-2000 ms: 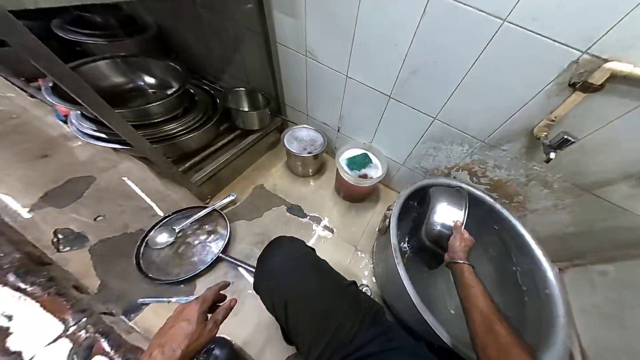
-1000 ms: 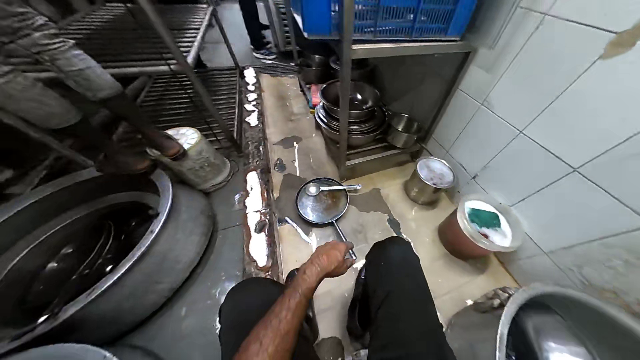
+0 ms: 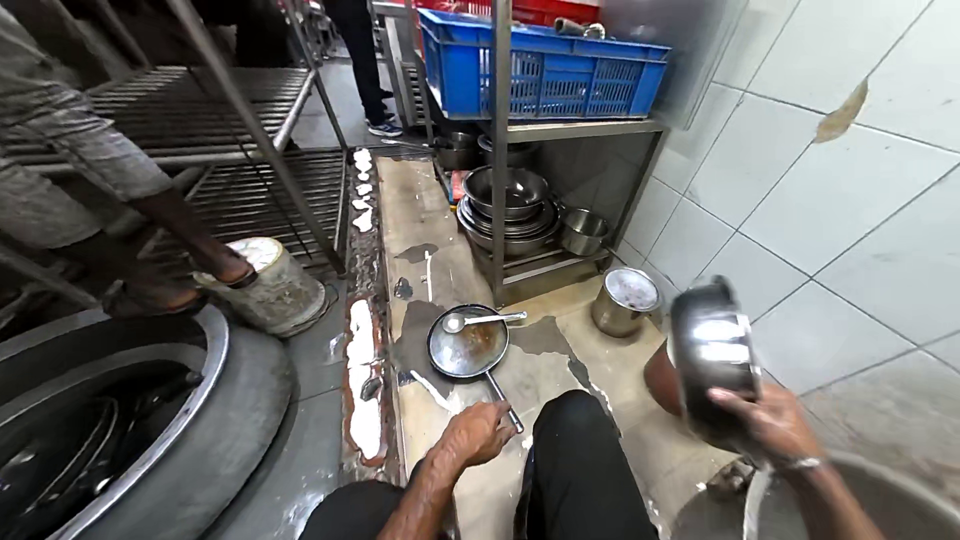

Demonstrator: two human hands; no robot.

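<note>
A round black frying pan [image 3: 469,352] lies on the wet floor between the rack and my knees, a metal ladle [image 3: 480,320] across its top. My left hand [image 3: 480,435] is at the pan's handle [image 3: 504,401]; its fingers are partly hidden, so its hold is unclear. My right hand [image 3: 772,420] grips a shiny steel bowl [image 3: 716,360], tilted on its side in the air and slightly blurred. Behind the bowl, a reddish-brown bucket [image 3: 662,381] is mostly hidden. A large metal tub [image 3: 862,487] stands below my right forearm at the lower right.
A lidded steel pot [image 3: 626,301] stands by the tiled wall. Stacked bowls [image 3: 510,214] and a blue crate [image 3: 547,75] are on the rack. At left, a person's feet rest on a large vessel [image 3: 259,420] and a white bucket [image 3: 277,289]. Another person stands farther back.
My right hand and the steel bowl were inside the big tub two seconds ago; now both are raised above its edge. My left hand has moved to the pan's handle. The view has swung left.
</note>
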